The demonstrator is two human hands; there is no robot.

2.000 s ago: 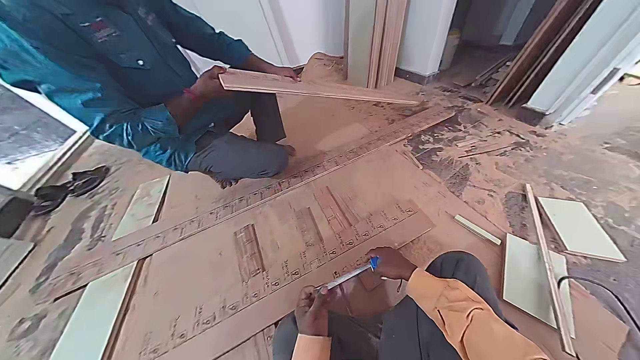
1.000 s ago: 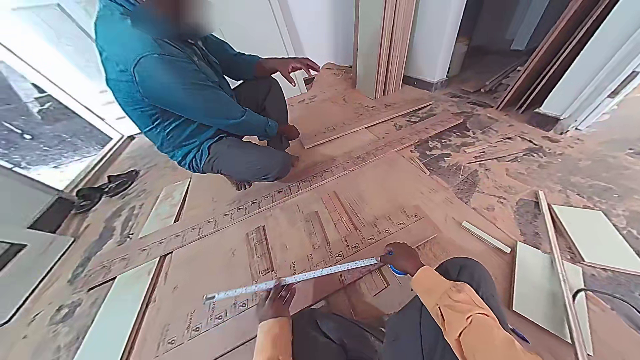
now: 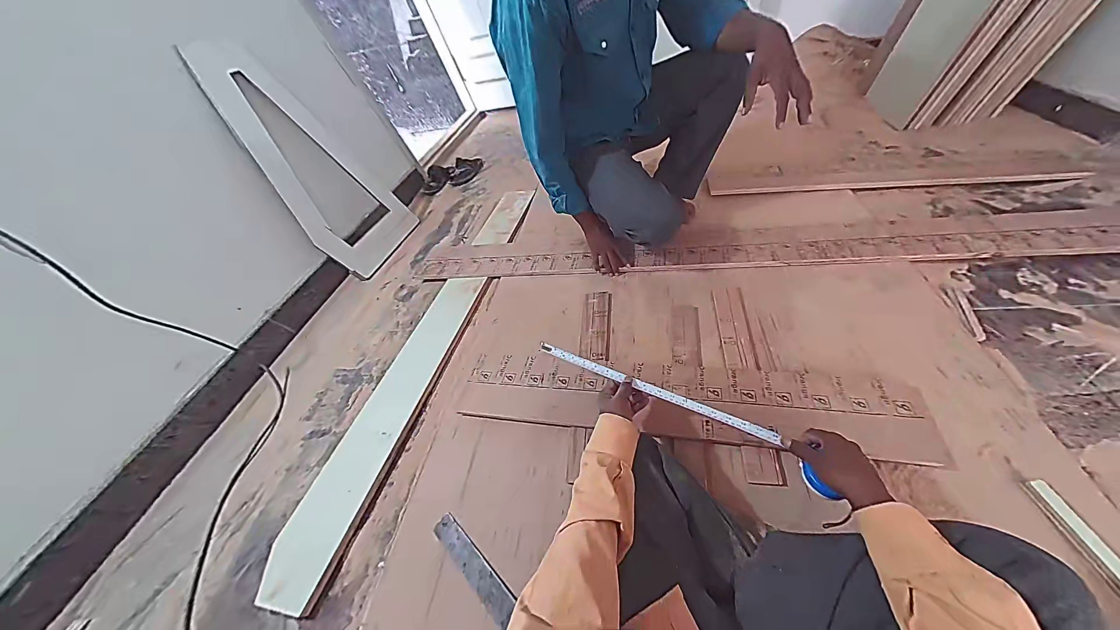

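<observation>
My right hand [image 3: 836,464] grips the blue case of a tape measure [image 3: 821,481]. The white blade [image 3: 709,409] runs out from it toward the upper left, above a printed plywood strip [image 3: 849,429] lying on the floor sheet. Partway along the blade, my left hand [image 3: 624,402] pinches it, and the blade's free end extends past my fingers. Short wood pieces [image 3: 598,324] lie beyond the strip. A metal ruler or square arm [image 3: 472,569] lies partly hidden beside my left sleeve.
A co-worker [image 3: 612,105] crouches ahead, one hand on a long printed board [image 3: 787,251]. A pale board [image 3: 376,446] lies at left, near a cut-out panel [image 3: 306,166] against the wall and a black cable [image 3: 210,525]. Stacked boards [image 3: 980,70] stand at upper right.
The blade, short two seconds ago, has been drawn out longer. The co-worker has put down the board held earlier and now has one hand on the long board. The view has swung left.
</observation>
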